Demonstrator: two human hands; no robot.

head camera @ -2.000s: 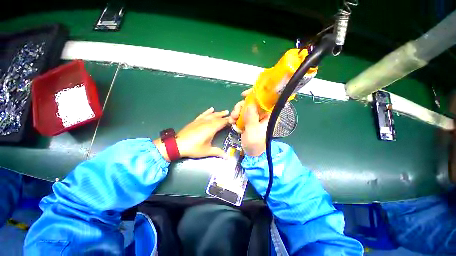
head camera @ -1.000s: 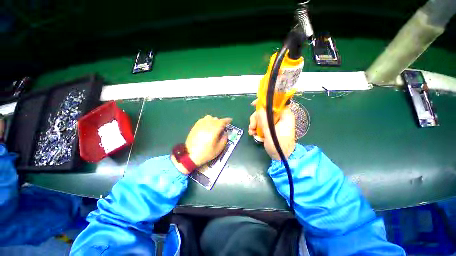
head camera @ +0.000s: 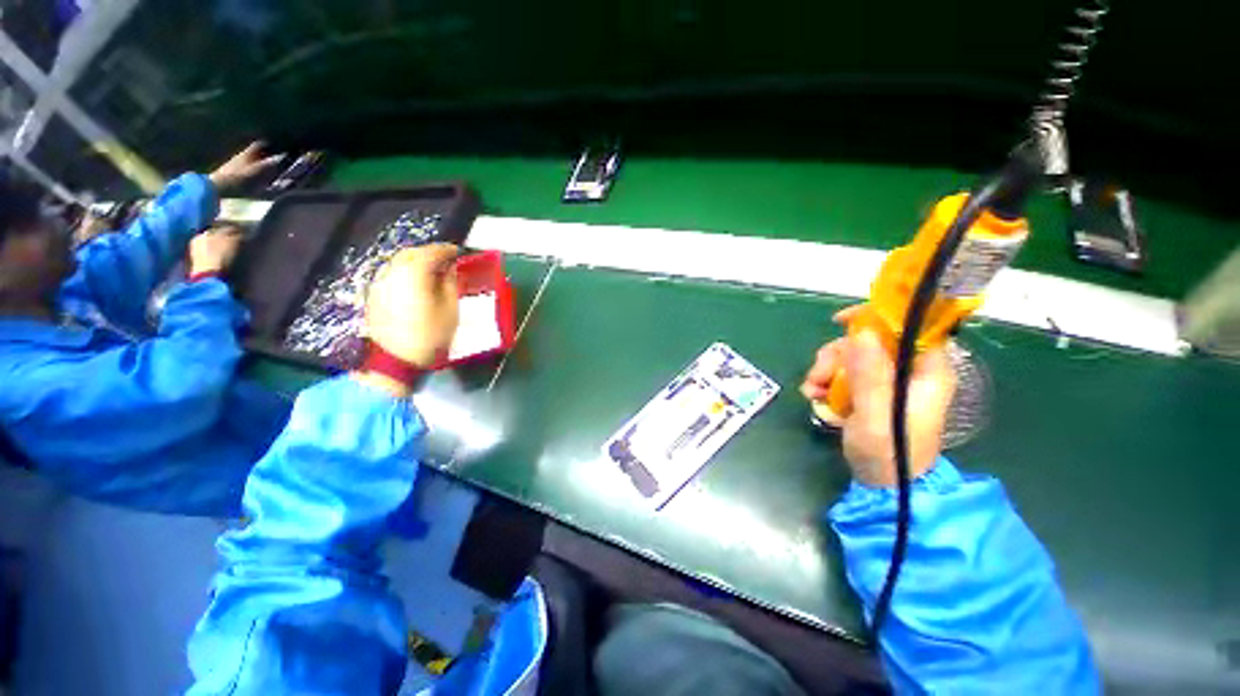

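Observation:
A phone assembly [head camera: 691, 424] lies flat and slanted on the dark green bench, with no hand on it. My right hand [head camera: 891, 401] grips the yellow-orange electric screwdriver [head camera: 938, 272], held upright to the right of the phone, beside the round screw dish [head camera: 968, 394]. My left hand [head camera: 412, 306] is over the right edge of the black parts tray with its silver-blue small parts [head camera: 333, 306], next to the red bin [head camera: 492, 313] with white pieces. Its fingertips are blurred, so I cannot tell whether it holds a part.
Phones lie on the green conveyor at the back [head camera: 593, 173] and back right [head camera: 1107, 224]. A white edge strip [head camera: 680, 250] runs between belt and bench. A coil spring [head camera: 1068, 82] hangs above the driver. A pole is at the far right. Another person in blue sleeves [head camera: 123, 394] is at left.
My left hand has left the phone and moved left to the parts tray. The screwdriver stays in my right hand. The view has swung left, showing the neighbouring person.

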